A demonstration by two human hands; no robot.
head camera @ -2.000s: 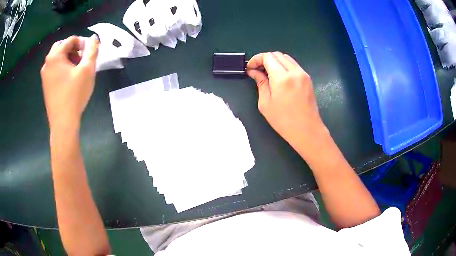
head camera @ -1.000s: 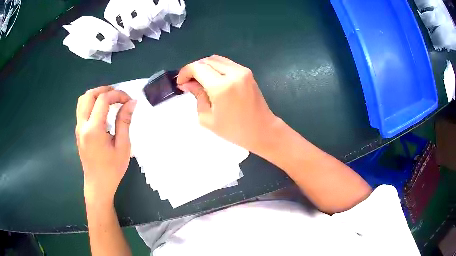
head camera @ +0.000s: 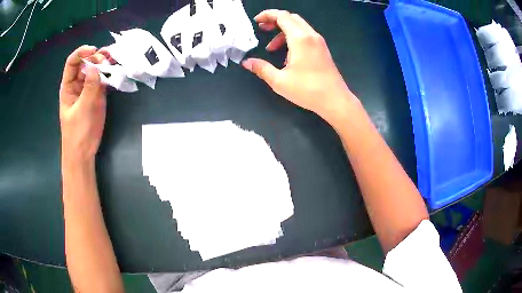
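Observation:
My left hand (head camera: 83, 103) is at the upper left, its thumb and fingers closed on a white wrapped adapter (head camera: 119, 78) at the left end of the row. My right hand (head camera: 306, 66) is open and empty, its fingers apart beside the right end of the row of wrapped adapters (head camera: 214, 46). Another wrapped adapter (head camera: 137, 50), with a dark spot showing in its opening, stands between the held packet and the row. The fanned stack of white sheets (head camera: 217, 186) lies flat in front of me.
A long blue plastic bin (head camera: 452, 109) lies at the right. Beyond it are a row of white packets (head camera: 501, 66) and a small white piece (head camera: 509, 147). Thin white cables (head camera: 22, 34) are at the far upper left. A brown box (head camera: 503, 209) is below the table at right.
The black adapter in my right hand is no longer seen bare. Both hands have moved from the stack up to the row; my left hand now holds a wrapped packet and my right hand is empty.

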